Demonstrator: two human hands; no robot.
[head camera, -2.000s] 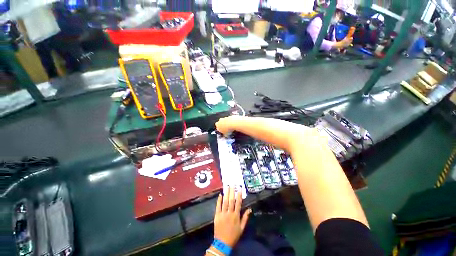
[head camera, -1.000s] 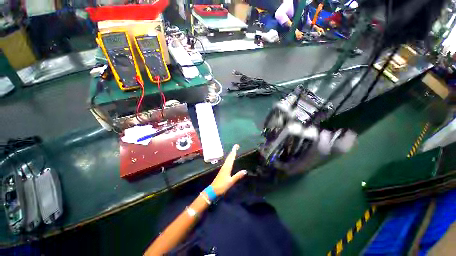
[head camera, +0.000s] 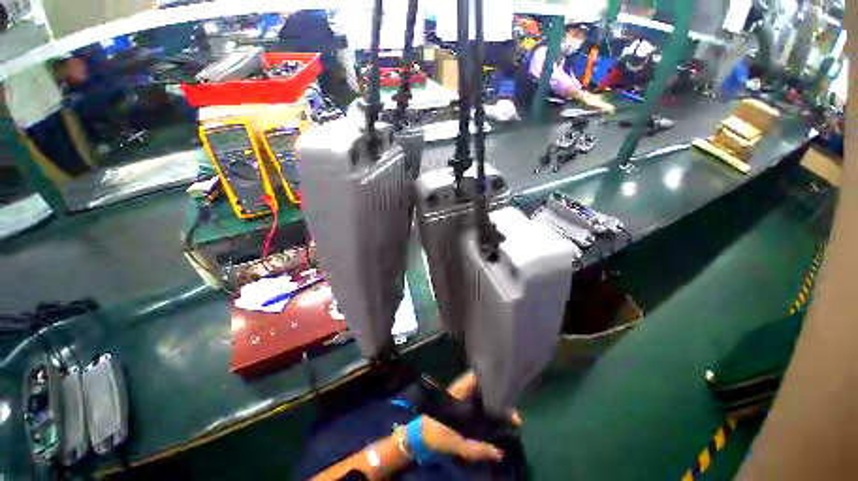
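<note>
Several long grey units (head camera: 353, 235) hang upright by black cords (head camera: 463, 85) close in front of me, and the cords run out past the top edge. My left hand (head camera: 456, 442), with a blue wristband, is low in front of my lap at the bottom end of the nearest unit (head camera: 513, 319). Its fingers are partly hidden by that unit, so its grip is unclear. My right hand is out of the picture; a blurred tan shape at the right edge may be my forearm. The red tester panel (head camera: 282, 329) and white power strip (head camera: 406, 315) are partly hidden behind the units.
Two yellow-framed multimeters (head camera: 240, 174) stand on the green shelf, one partly covered. A red bin (head camera: 254, 86) is behind them. Grey units lie on the bench at left (head camera: 103, 404) and right (head camera: 563, 225). A person (head camera: 560, 75) sits across the bench.
The units beside the strip have left the bench; a blurred bundle at one second ago now hangs large in front of the camera. My left hand has moved from the strip towards my lap.
</note>
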